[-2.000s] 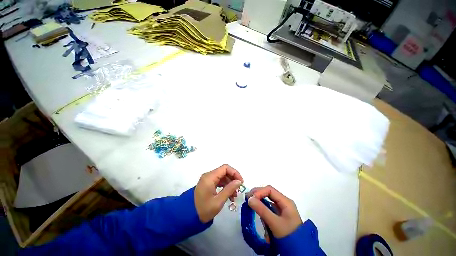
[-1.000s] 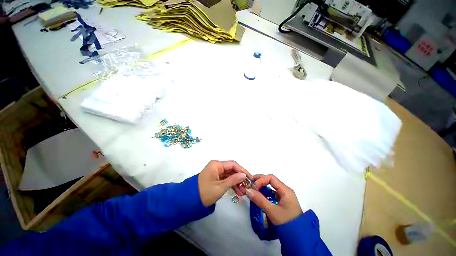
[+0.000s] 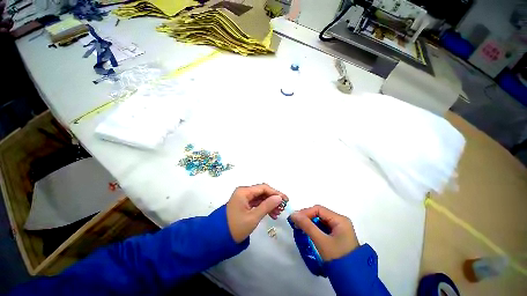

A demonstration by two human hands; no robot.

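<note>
My left hand point(image 3: 254, 211) pinches a small metal piece point(image 3: 282, 204) between thumb and forefinger. My right hand point(image 3: 329, 228), just to its right, holds a glossy dark blue tape wad point(image 3: 307, 248) that hangs below the fingers. The fingertips of the two hands are a little apart. A small loose gold-tone piece point(image 3: 273, 232) lies on the white table below the left fingertips. A pile of gold and turquoise-blue hardware point(image 3: 203, 162) lies up and left of my hands. Fine detail of the held piece is too small to tell.
White sheets point(image 3: 404, 141) lie at right, a white packet point(image 3: 138, 124) and clear plastic bag point(image 3: 136, 78) at left. A small white bottle point(image 3: 290, 81) stands ahead. An amber-bottomed bottle point(image 3: 484, 269) and blue tape roll point(image 3: 437, 286) are at lower right. A wooden crate point(image 3: 72, 237) is below left.
The hands met around the small piece one second ago; now the right hand has drawn away to the right with the blue wad. The left hand still holds a piece.
</note>
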